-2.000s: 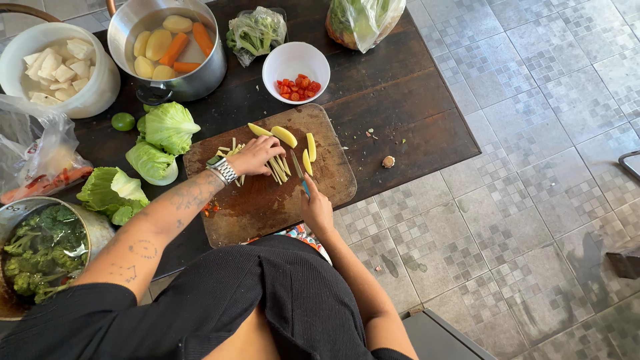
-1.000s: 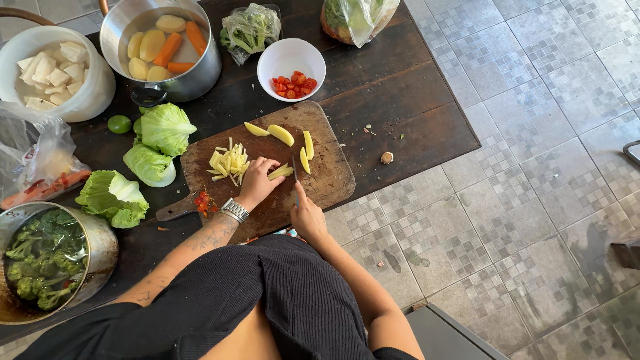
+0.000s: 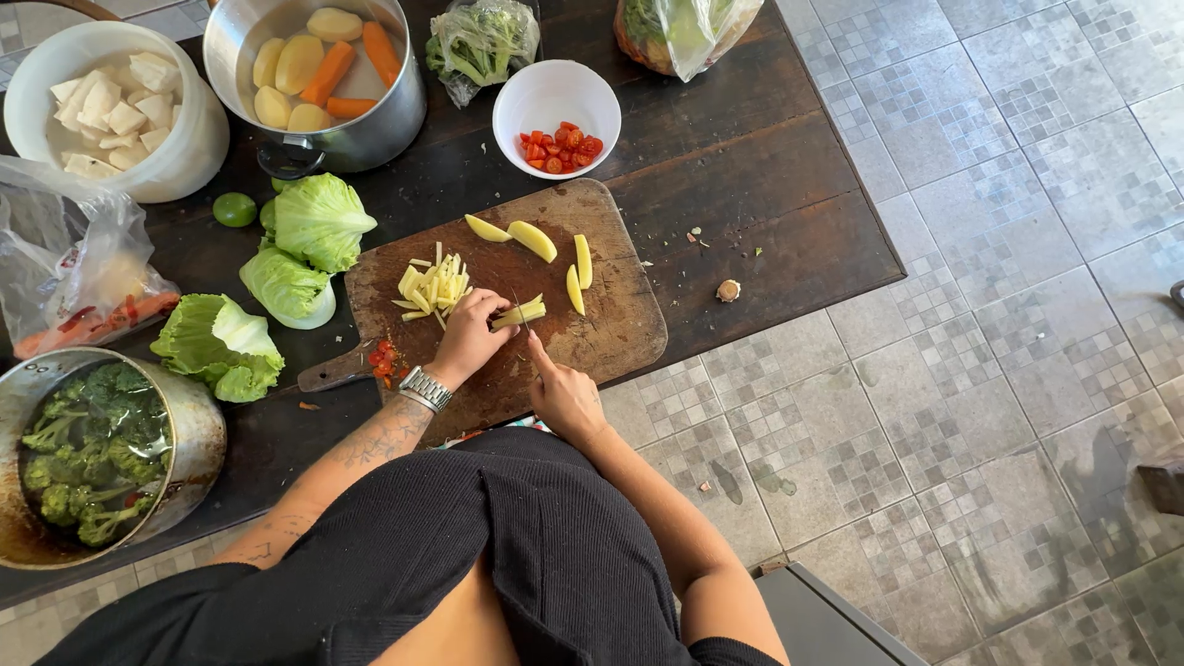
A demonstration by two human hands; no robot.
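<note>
On a worn wooden cutting board, my left hand presses a small stack of pale yellow vegetable sticks with its fingertips. My right hand grips a knife, its index finger along the top of the blade, which stands across the sticks. The knife's handle is hidden in my palm. Left of my left hand lies a pile of cut yellow pieces. Several yellow wedges lie toward the board's far and right sides. Red bits sit near its handle.
Beyond the board stand a white bowl of cut tomatoes, a metal pot with potatoes and carrots, and bagged greens. Left are lettuce, a lime, a white tub, a plastic bag and a broccoli pot.
Two seconds ago my left hand covered sticks on the board's left half; one second ago a pile showed there, with my left hand right of it. The knife has shifted slightly since.
</note>
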